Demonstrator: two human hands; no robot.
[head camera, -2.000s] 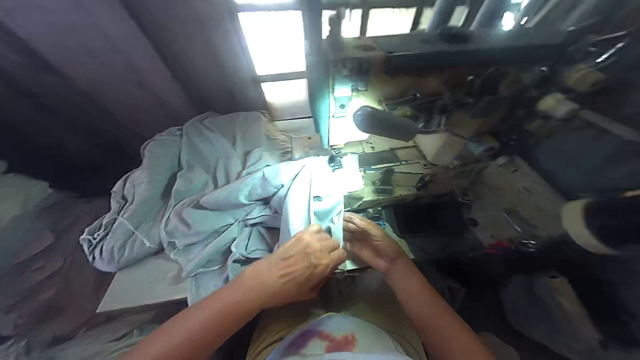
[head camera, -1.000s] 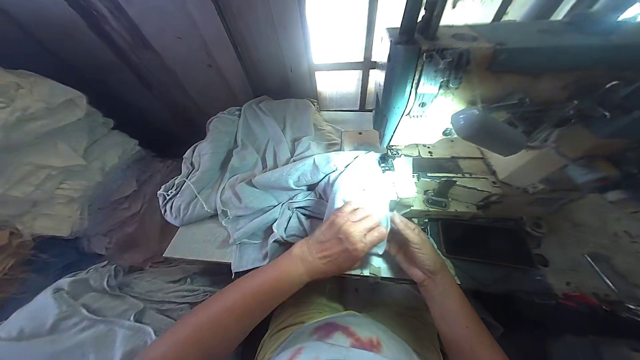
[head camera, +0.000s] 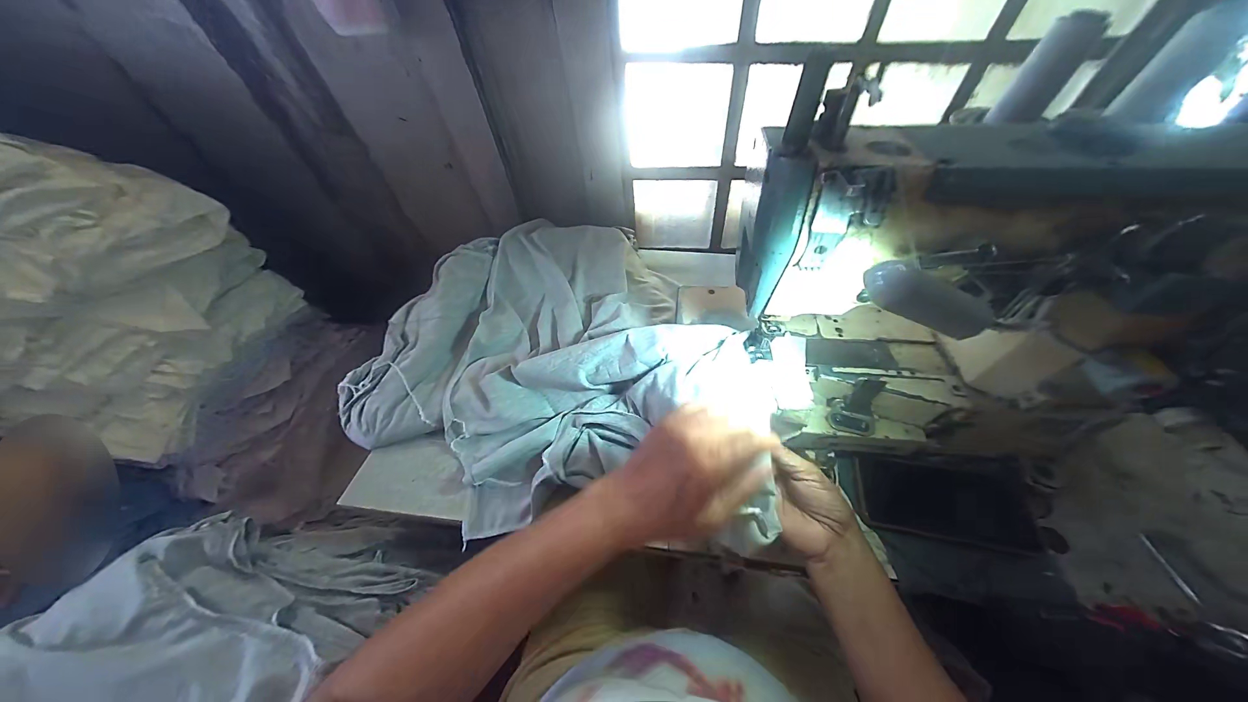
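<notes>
A pale grey-green fabric garment (head camera: 546, 361) lies bunched on the sewing table, its right end under the presser foot (head camera: 763, 336) of a teal sewing machine (head camera: 780, 219). My left hand (head camera: 697, 473), blurred, is on the fabric just below the foot; its fingers are too blurred to show whether they grip. My right hand (head camera: 811, 502) holds the fabric's edge between thumb and fingers, palm turned up, close to the table's front edge. The lamp's glare washes out the cloth near the needle.
Stacked cream cloth (head camera: 117, 292) stands at the far left, with a person's head (head camera: 54, 497) below it. More grey cloth (head camera: 195, 614) lies lower left. Right of the needle are a grey lamp head (head camera: 926, 297) and a dark rectangular panel (head camera: 946, 497). A barred window (head camera: 682, 112) is behind.
The view has swung left since two seconds ago. A person's head now shows at the left edge. My left hand has shifted on the fabric and is blurred; my right hand stays at the cloth's edge.
</notes>
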